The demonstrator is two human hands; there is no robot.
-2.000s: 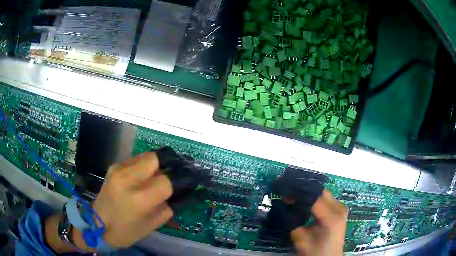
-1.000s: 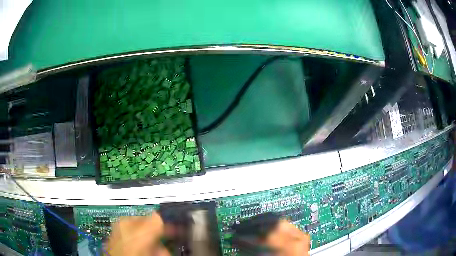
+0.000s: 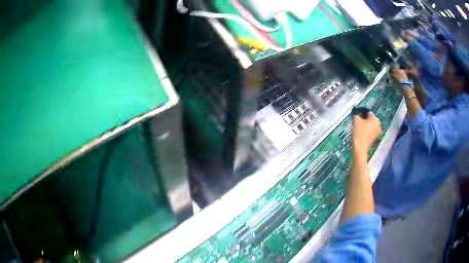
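Observation:
My right hand (image 3: 366,128) reaches far along the line, with black coverings on its fingertips. It is over the far part of the green circuit boards (image 3: 272,215), near the rail. The picture is blurred, and I cannot tell whether its fingers hold or touch anything. The boards lie in a row between the pale conveyor rails (image 3: 226,210). My left hand is not in view.
A green-topped shelf (image 3: 77,92) with a metal post (image 3: 167,154) stands at left. A white sheet (image 3: 277,128) lies behind the rail. Cables lie on another green shelf (image 3: 308,33). People in blue smocks (image 3: 427,149) work at right, one reaching over the line.
The view has swung right along the line, and the bin of green connectors has left the picture. My right arm has stretched far forward. My left hand has gone out of view.

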